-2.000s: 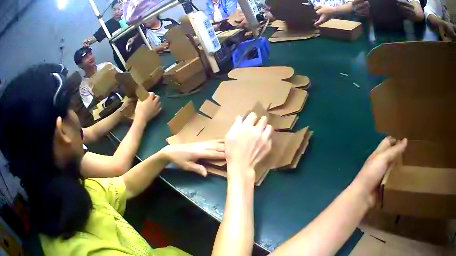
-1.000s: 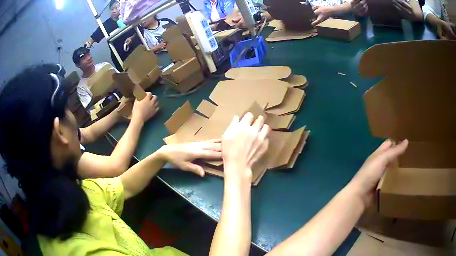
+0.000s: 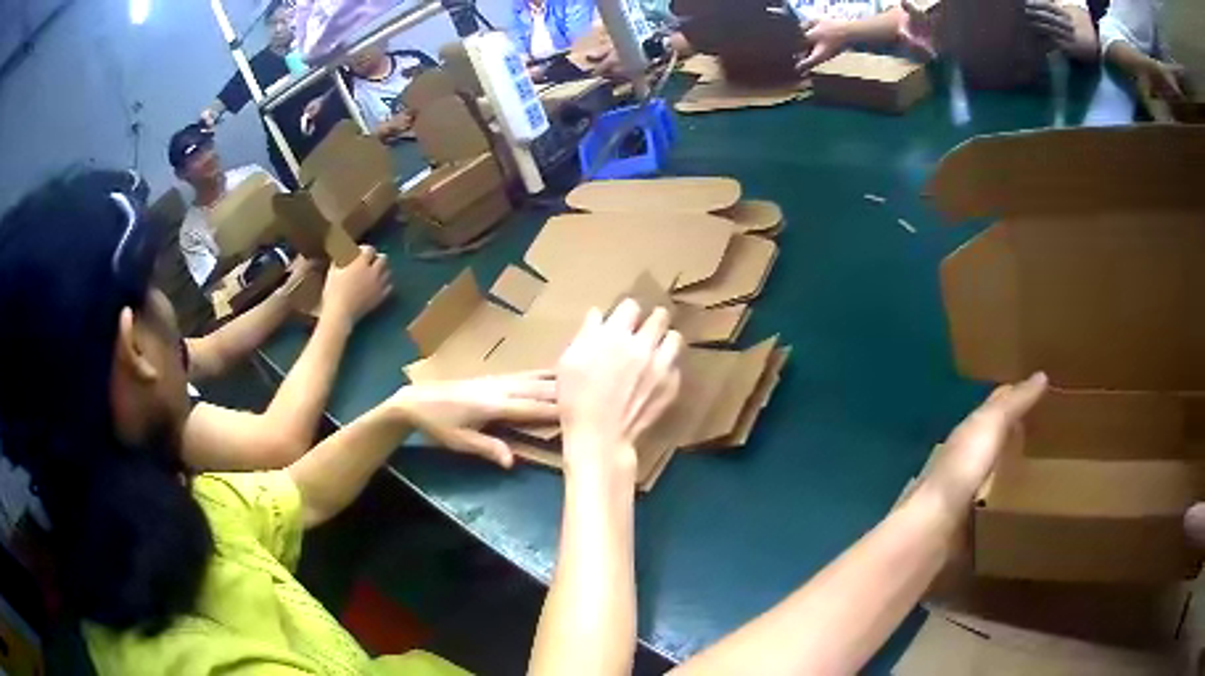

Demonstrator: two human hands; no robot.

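A part-folded brown box (image 3: pixel 1084 522) stands at the right, its shallow tray towards me and its tall lid panel (image 3: pixel 1077 297) raised behind it. My left hand (image 3: pixel 985 442) grips the tray's left side, with the thumb at the upper edge near the foot of the lid. Only a small bit of my right hand (image 3: pixel 1196 523) shows at the right edge, beside the tray; the rest is out of the picture. Flat brown blanks (image 3: pixel 1018 650) lie under the box at the bottom right.
At centre, a neighbour in yellow-green presses both hands on a loose pile of blanks (image 3: pixel 634 251) on the green table (image 3: pixel 846 304). A blue basket (image 3: pixel 629 143), post (image 3: pixel 506 106) and open boxes (image 3: pixel 456 198) stand behind. A closed box (image 3: pixel 870 82) lies near people at the back.
The view has shifted slightly, moving the neighbour's pile left in the picture. The held box sits a little further left and lower in view. A bit of my right hand now shows at the right edge.
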